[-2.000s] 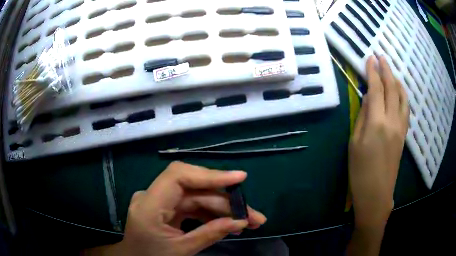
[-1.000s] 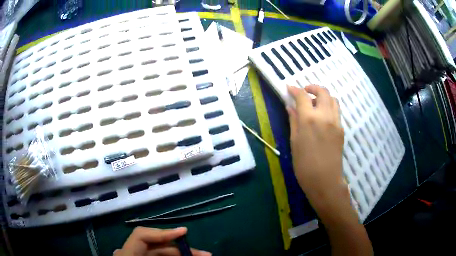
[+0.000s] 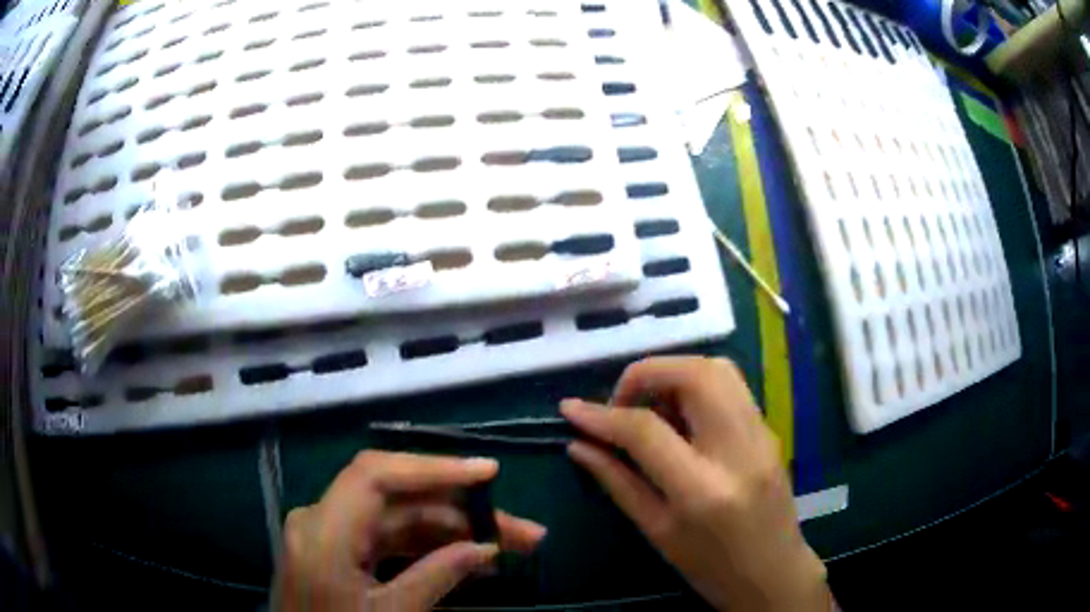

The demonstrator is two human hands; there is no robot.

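My left hand (image 3: 395,526) pinches a small black module (image 3: 482,512) upright between thumb and fingers, near the mat's front edge. My right hand (image 3: 705,478) has its thumb and forefinger closed around the prongs of the metal tweezers (image 3: 478,432). The tweezers' joined end points left, and their tips are hidden by the hand. The tweezers lie low over the green mat, just behind the left hand; whether they are lifted is unclear.
Two stacked white foam trays (image 3: 478,359) lie behind the hands, with a bag of swabs (image 3: 114,293) at left. Another foam tray (image 3: 837,179) lies at right. A single swab (image 3: 753,273) lies between them near yellow tape (image 3: 753,179).
My right hand has left the right foam tray and come left and forward onto the tweezers. My left hand still holds the black module. The camera view has shifted.
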